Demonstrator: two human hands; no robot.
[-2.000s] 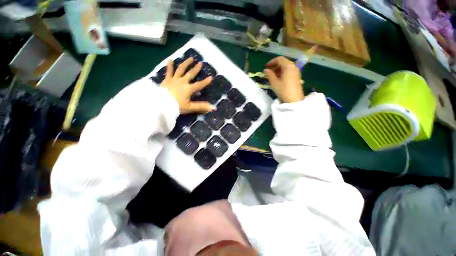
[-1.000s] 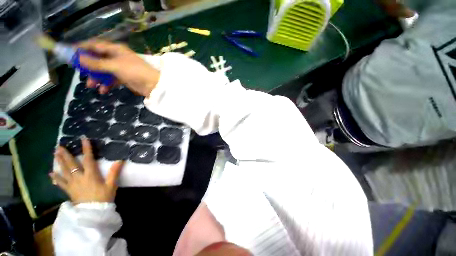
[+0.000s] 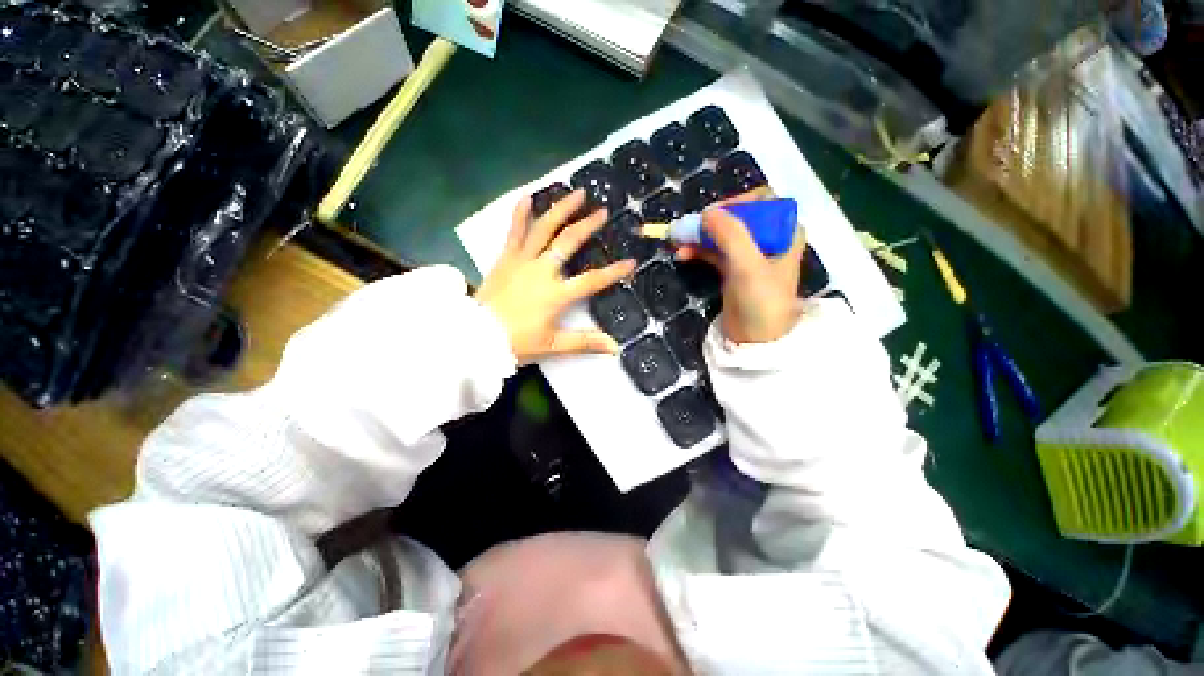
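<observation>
The white board point(image 3: 590, 420) lies tilted in front of me and bears rows of rounded black plastic pieces point(image 3: 650, 363). My right hand point(image 3: 759, 284) grips the blue glue bottle point(image 3: 762, 227) above the pieces. The bottle's pale yellow nozzle points left, at a piece near the middle of the rows; I cannot tell whether it touches. My left hand point(image 3: 539, 287) lies spread over the board's left part, fingers apart, with fingertips on or just above the black pieces. Both hands hide some pieces.
White lattice bits point(image 3: 915, 375), a yellow-handled tool point(image 3: 948, 276) and blue-handled cutters point(image 3: 1000, 374) lie right of the board. A lime green fan point(image 3: 1122, 456) stands far right. Glossy black trays in film point(image 3: 126, 198) fill the left. A carton point(image 3: 346, 73) and wooden block point(image 3: 1056, 185) are behind.
The view has turned. My right hand has brought the glue bottle from beyond the board's rear edge down over the middle pieces. My left hand has moved from the board's near edge onto the pieces.
</observation>
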